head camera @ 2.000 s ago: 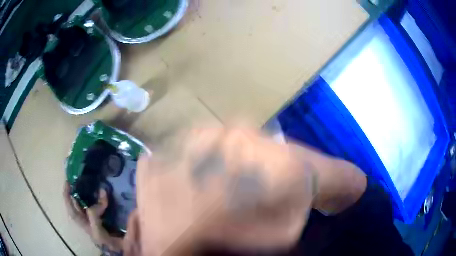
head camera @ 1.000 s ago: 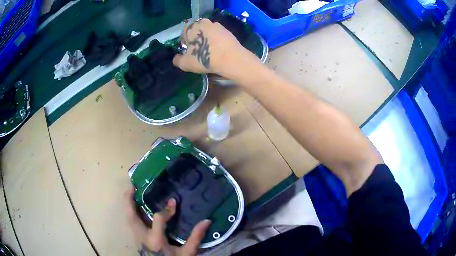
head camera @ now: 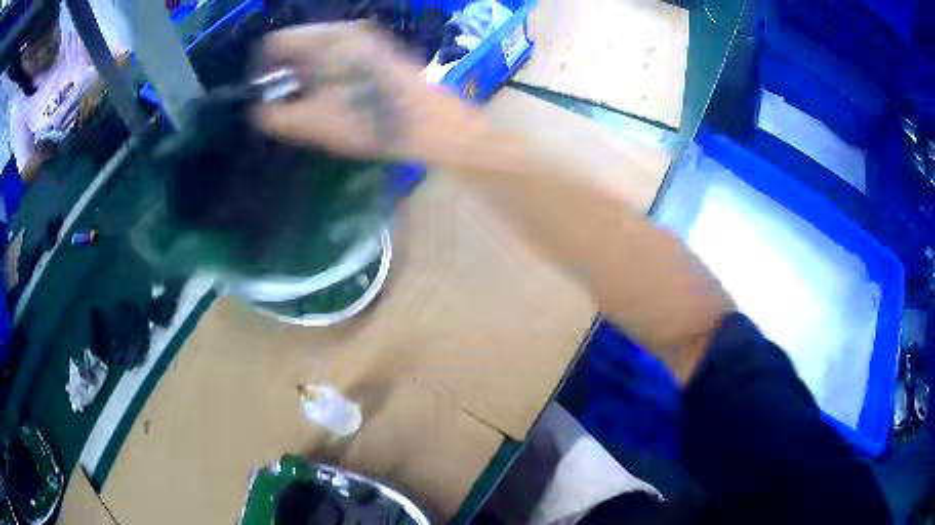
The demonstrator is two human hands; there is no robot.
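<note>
My right hand (head camera: 328, 97), blurred, grips a green car body shell (head camera: 277, 231) by its upper edge, near a chrome knob. This shell is blurred and tilted, with a dark cabin area and a pale rim. It overlaps another green shell (head camera: 343, 306), of which mainly the silver-rimmed rounded end shows. A translucent white glue bottle (head camera: 331, 410) lies on the cardboard, its yellowish nozzle pointing left. A third green shell with a black insert (head camera: 263, 494) is cut off by the bottom edge. My left hand is out of the picture.
Tan cardboard (head camera: 472, 297) covers the bench. A blue crate (head camera: 502, 56) with dark parts and white plastic stands at the back. Another blue crate (head camera: 871, 410) with a white liner is at right. A crumpled white piece (head camera: 86, 379) lies at left. A person (head camera: 62, 87) is at upper left.
The view has shifted. My right hand now holds a shell, which has moved over its neighbour. The near shell sits lower, partly out of frame, and my left hand has left the picture.
</note>
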